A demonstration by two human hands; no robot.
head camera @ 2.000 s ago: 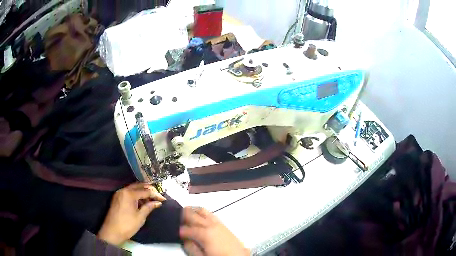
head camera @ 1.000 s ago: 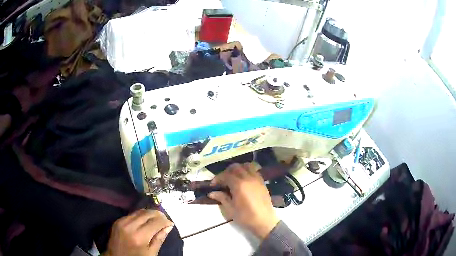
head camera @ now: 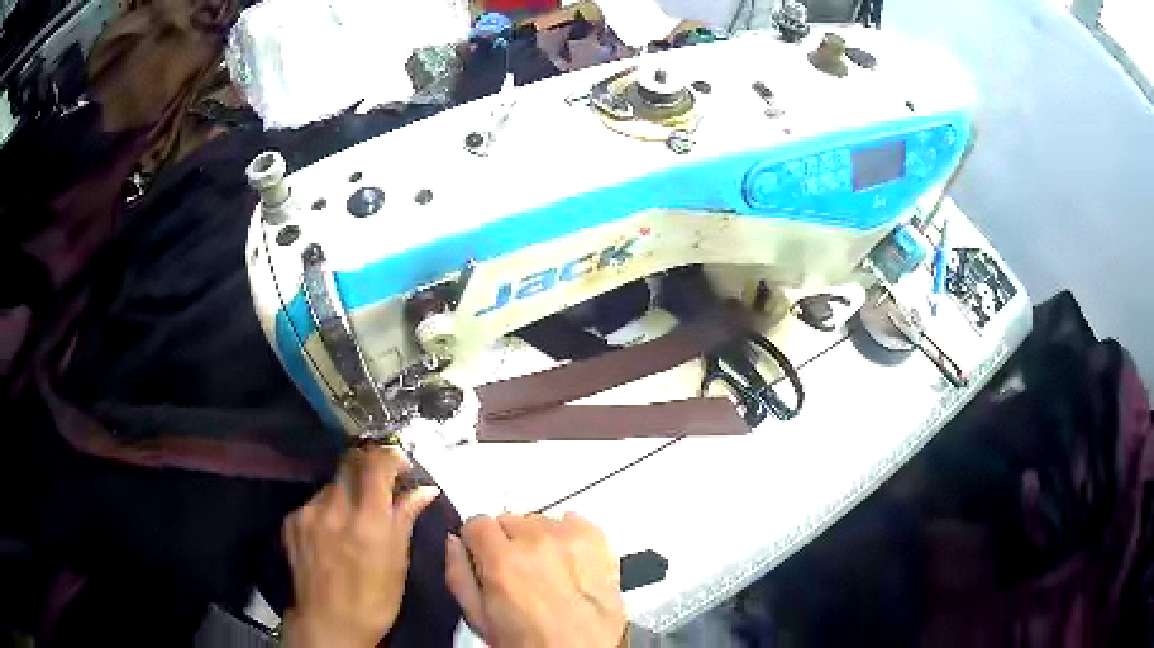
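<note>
The black fabric panel [head camera: 165, 532] lies left of the sewing machine [head camera: 544, 260] and runs under both hands. My left hand [head camera: 348, 544] pinches its edge close by the needle area [head camera: 403, 411]. My right hand [head camera: 538, 576] holds a narrow dark piece at the panel's edge, just right of my left hand; the fingertips partly hide it. Two maroon-brown strips [head camera: 608, 419] lie under the machine arm, their left ends close together. The presser foot is too small to make out.
Black-handled scissors [head camera: 759, 377] lie at the strips' right ends. A small black piece [head camera: 643, 568] lies near the table's front edge. Small metal parts [head camera: 981, 285] sit at the right end. Dark cloth [head camera: 1012, 468] is heaped right of the table.
My right hand has moved from the strips under the arm back to the fabric beside my left hand. The black strip between the brown ones is gone. My left hand has moved up toward the needle.
</note>
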